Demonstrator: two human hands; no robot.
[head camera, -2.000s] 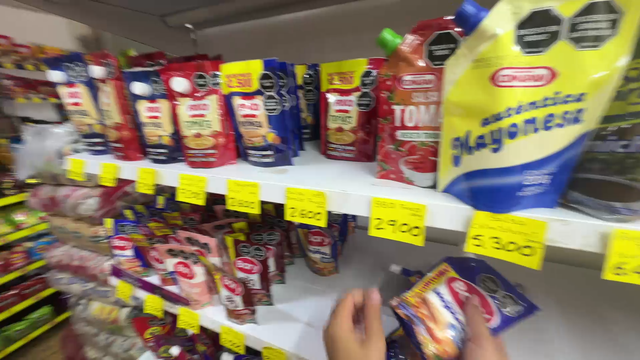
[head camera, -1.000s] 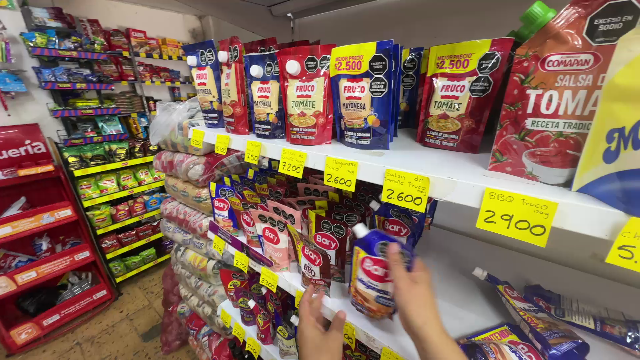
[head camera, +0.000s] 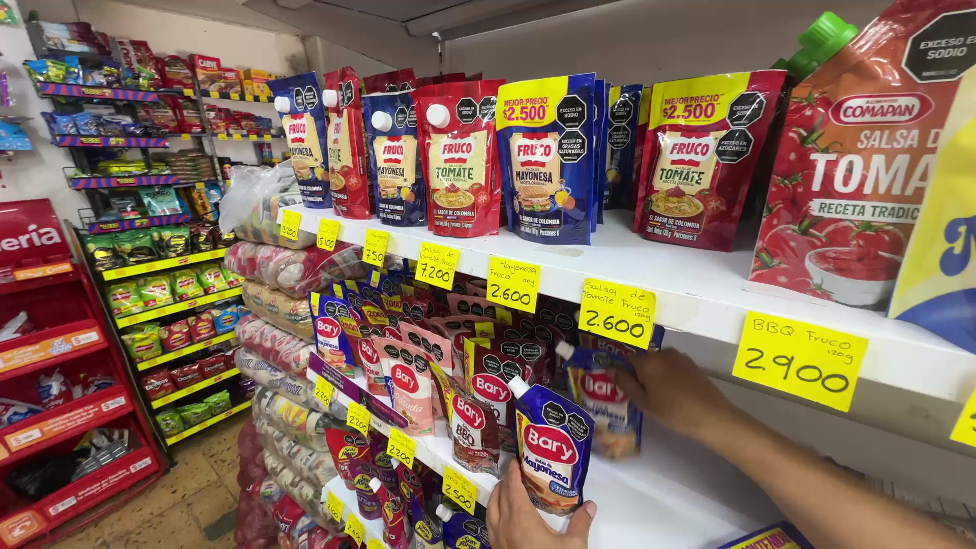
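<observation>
My left hand grips the bottom of a blue Bary mayonnaise pouch with a white cap, upright at the front edge of the lower shelf. Just behind and to the right, my right hand holds a second blue Bary pouch, slightly blurred, under the upper shelf. Left of both pouches stand rows of Bary pouches, among them a brown BBQ sauce pouch and a pink sauce pouch.
Above, the white upper shelf carries Fruco pouches and a large Comapan tomato sauce pouch. Yellow handwritten price tags hang along its edge. Another blue pouch lies at the bottom right. Snack racks stand at the left.
My left hand now holds a Bary pouch at the shelf front; a second earlier it was beside the pouch in my right hand. My right hand is now farther back with a pouch. The view has swung left.
</observation>
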